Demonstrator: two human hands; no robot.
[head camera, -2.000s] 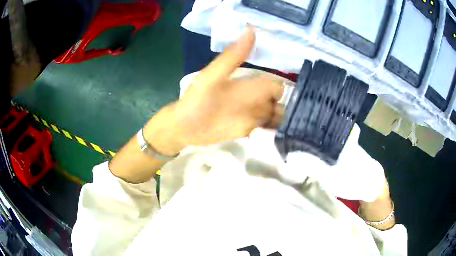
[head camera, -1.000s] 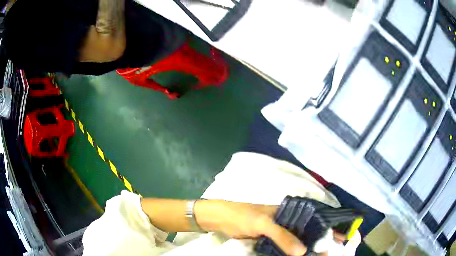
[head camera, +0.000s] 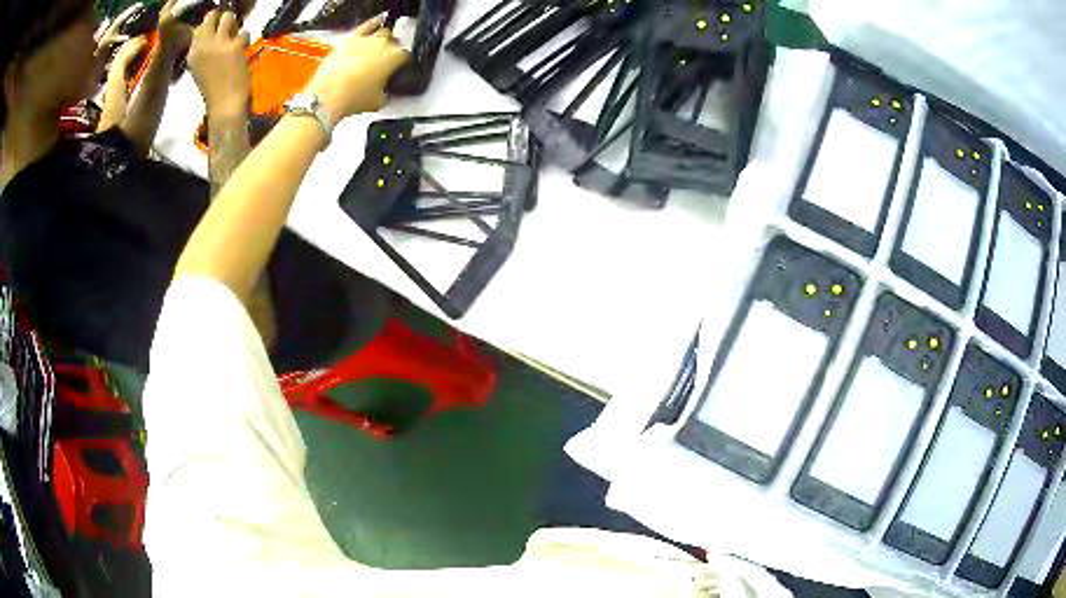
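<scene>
My left hand (head camera: 360, 72) is at the end of my outstretched arm at the upper left. Its fingers are closed at the near edge of black frames (head camera: 428, 42); how many it grips is hidden. A fanned group of black frames with yellow dots (head camera: 468, 266) lies on the white bench covering just right of my forearm. More black frames (head camera: 690, 140) lie heaped at the top middle. The pale tray (head camera: 863, 276) at the right holds two rows of black frames, one per pocket. My right hand is not in view.
A person in black (head camera: 105, 251) sits at the left, arms at the bench. An orange bin (head camera: 281, 72) lies beside that person's hand. A red stool (head camera: 409, 374) stands below the bench edge. Whitish sheet (head camera: 935, 47) lies behind the tray.
My left hand has moved from the frame stack near my lap up and left to the bench. My right hand has left the picture. The view has swung towards the bench and neighbour.
</scene>
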